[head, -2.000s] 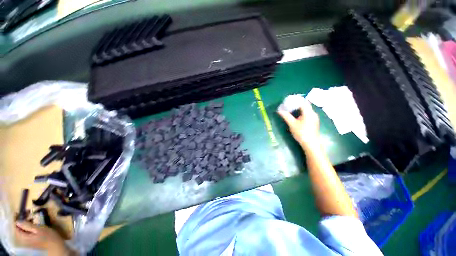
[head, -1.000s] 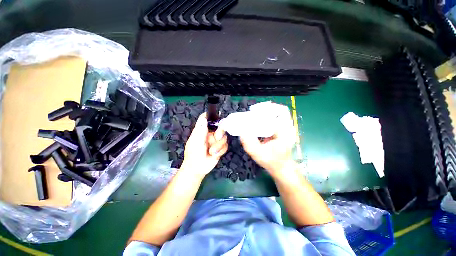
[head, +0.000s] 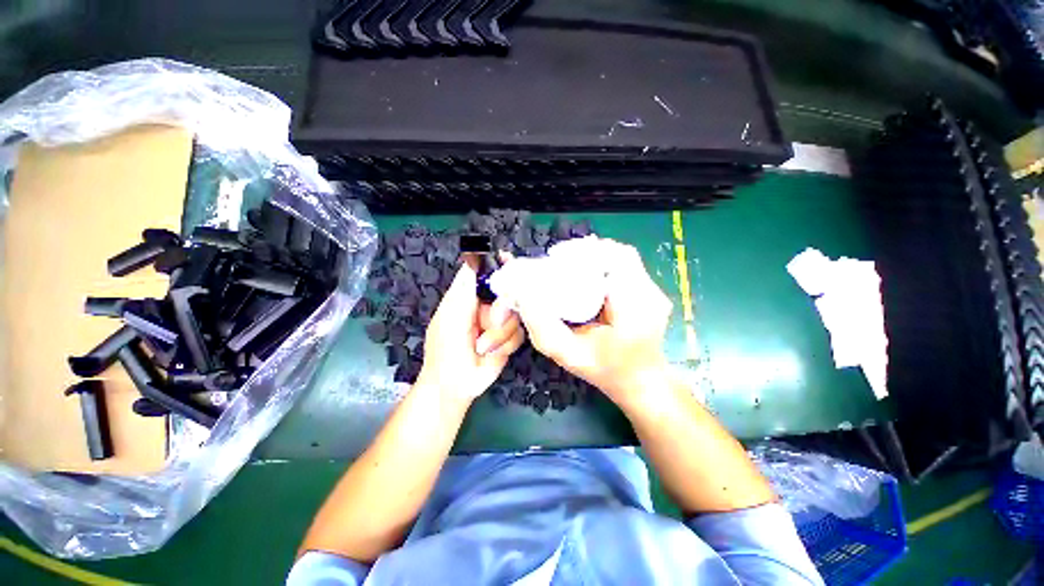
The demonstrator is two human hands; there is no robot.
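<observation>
My left hand (head: 464,338) holds a black plastic housing (head: 476,244) upright over the heap, its hollow end facing up. My right hand (head: 613,332) is closed around a white squeeze bottle (head: 561,280), which lies tilted with its nozzle end against the housing. The exact contact point is hidden by my fingers and the bottle. A heap of small dark-grey pads (head: 401,286) lies on the green bench beneath and around my hands.
An open clear bag (head: 326,332) at left holds loose black housings (head: 189,315) and a cardboard sheet (head: 69,298). Beyond the heap is a stack of black trays (head: 550,103), with housings rowed top left. At right are a white cloth (head: 849,315), a tall black stack (head: 927,286) and a blue basket (head: 859,538).
From two seconds ago, my hands have come together over the heap, the left from the bag, the right with the bottle. Since one second ago, the housing and bottle have shifted slightly.
</observation>
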